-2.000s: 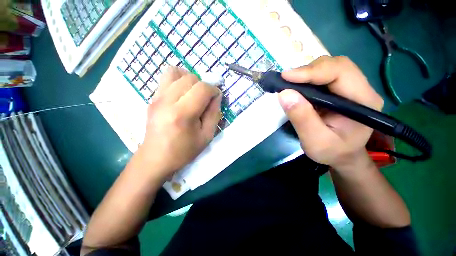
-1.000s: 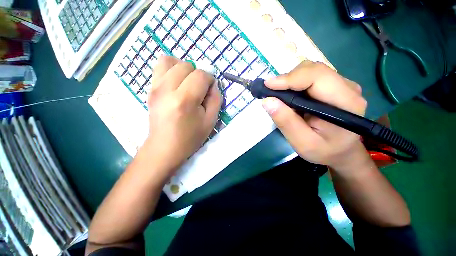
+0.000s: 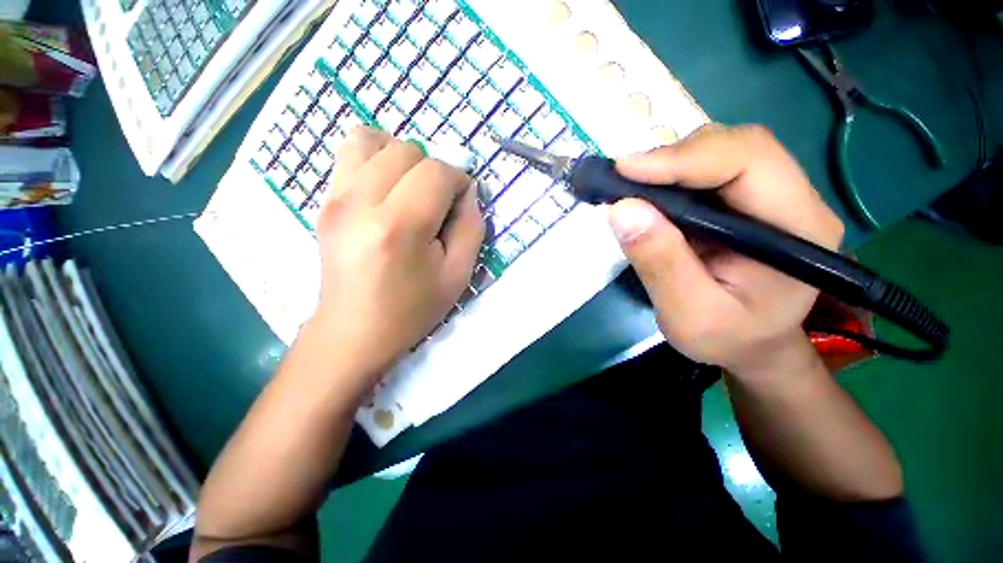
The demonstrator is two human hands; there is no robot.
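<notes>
My right hand (image 3: 726, 231) holds a black soldering iron (image 3: 759, 240) like a pen, its metal tip over the grid of small boards, just right of my left fingertips. My left hand (image 3: 396, 231) rests on the PCB panel (image 3: 440, 66) with curled fingers; a small white piece (image 3: 453, 152) shows at its fingertips and a small green band beside it. What its fingertips grip is hidden. A thin solder wire (image 3: 132, 223) runs in from the left edge towards the left hand. The panel lies in a white tray (image 3: 258, 247) with tan holes along its edge.
Stacked trays (image 3: 165, 83) lie at upper left. Upright trays (image 3: 88, 385) stand in a row at lower left. Green-handled pliers (image 3: 845, 121) and a black box (image 3: 812, 20) are at upper right. A red object (image 3: 838, 343) is below my right hand, near the black iron cable (image 3: 913, 350).
Since one second ago, my right hand and the iron have moved slightly right, and the tip has drawn back from the left fingertips. My left hand is nearly unmoved.
</notes>
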